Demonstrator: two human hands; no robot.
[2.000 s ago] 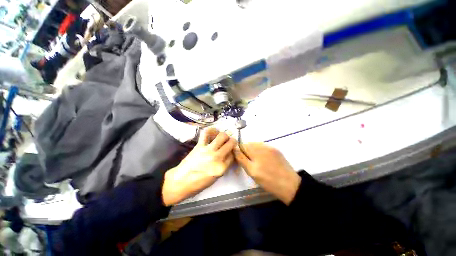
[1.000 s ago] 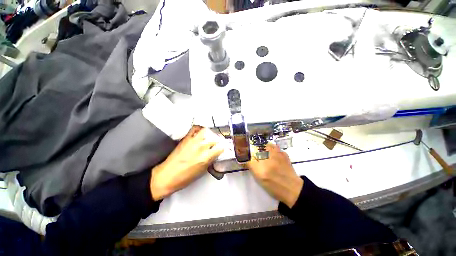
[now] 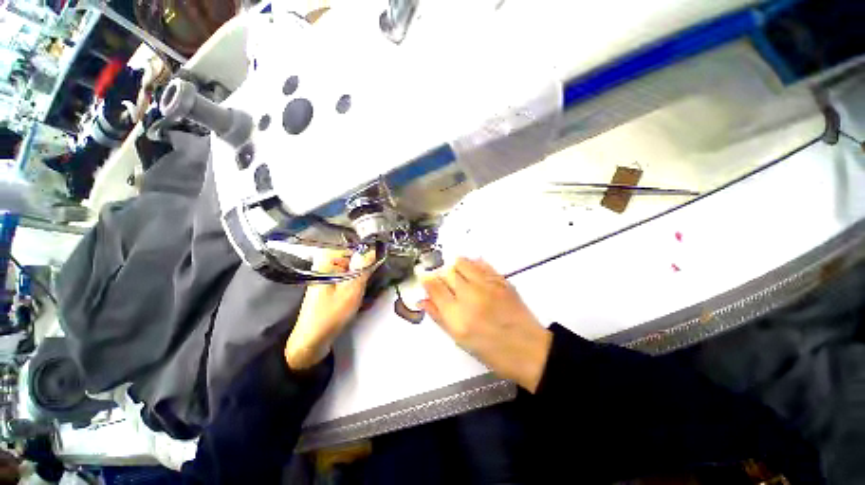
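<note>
My left hand (image 3: pixel 327 308) is at the left of the needle area, partly behind the shiny take-up lever guard (image 3: pixel 254 248) of the white sewing machine head (image 3: pixel 379 104). My right hand (image 3: pixel 484 313) is just right of the needle area, its fingertips bent down by a small whitish piece below the thread tension assembly (image 3: pixel 403 235). Whether either hand grips cloth is hard to tell. Dark grey fabric (image 3: pixel 152 270) lies heaped left of the machine and reaches my left forearm. The presser foot and needle are not clearly seen.
Tweezers (image 3: pixel 664 190) lie on the machine bed across a small brown patch (image 3: pixel 621 189). The white table has a grey stitched-looking edge (image 3: pixel 664 336). More grey cloth (image 3: pixel 787 379) is at the lower right. A cluttered floor area shows at the upper left.
The view has tilted back from the more level one of a second ago. My left hand has moved behind the guard. My right fingertips now show right of the needle area, no longer behind machine parts.
</note>
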